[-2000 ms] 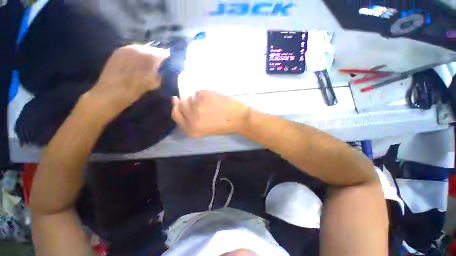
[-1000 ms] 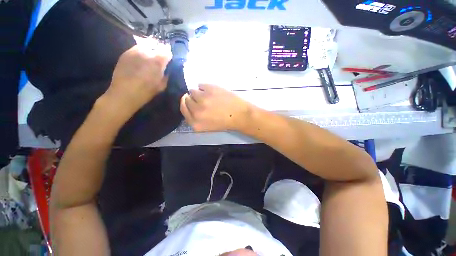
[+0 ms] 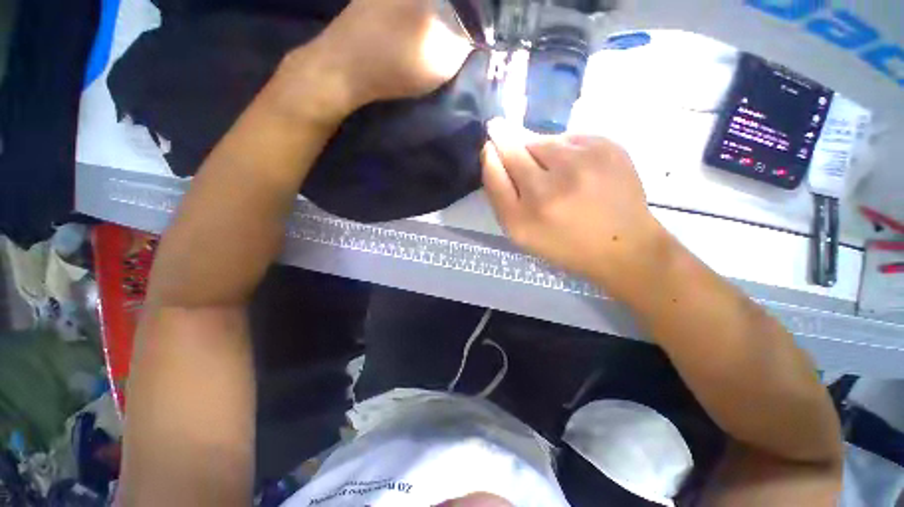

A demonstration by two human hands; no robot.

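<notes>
A black garment lies bunched on the white table, left of and in front of the machine's needle area. My left hand holds its upper part just left of the needle area, and its fingertips are washed out by bright light. My right hand pinches the garment's right edge between thumb and fingers, just in front of the blue-grey cylindrical attachment. The needle itself cannot be made out. A white bra cup rests on my lap.
Right of the attachment lie a smartphone with lit screen, a white packet, a slim black tool and red-handled tools. A measuring tape runs along the table's front edge. A red basket stands at left.
The view has turned and shifted, so the machine and phone appear further right. Both hands still hold the black garment; more of its front part shows between them, and its left part lies differently.
</notes>
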